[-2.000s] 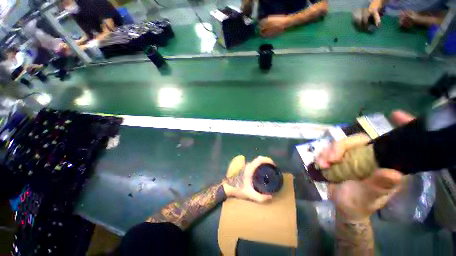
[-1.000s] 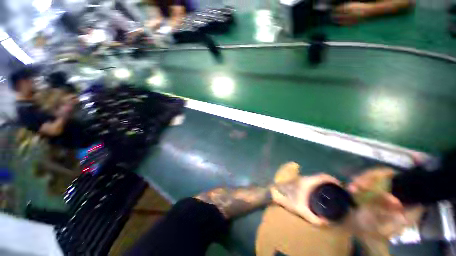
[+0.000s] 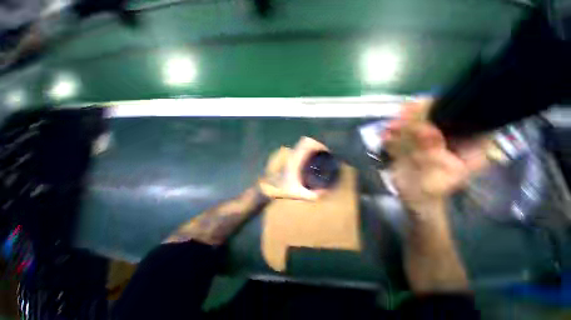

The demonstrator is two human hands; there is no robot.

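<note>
My left hand point(image 3: 293, 172) is closed around the black cylindrical housing point(image 3: 320, 170), with its round end facing up, above the tan cardboard pad point(image 3: 313, 222). My right hand point(image 3: 426, 159) is at the right, closed on the lower part of the electric screwdriver point(image 3: 501, 87), whose thick black barrel slants up to the right. The screwdriver's bit cannot be seen. The white screw feeder point(image 3: 374, 135) is partly hidden behind my right hand. The picture is blurred.
Black trays with dark parts point(image 3: 47, 169) stand at the left. A pale metal edge point(image 3: 250, 107) borders the green conveyor belt point(image 3: 275, 69) beyond the bench. A crinkled clear plastic bag point(image 3: 529, 181) lies at the right. Blurred dark objects show at the top edge.
The view swung left, then came back and tilted lower. My left hand still holds the housing over the pad. My right hand remains on the screwdriver near the feeder.
</note>
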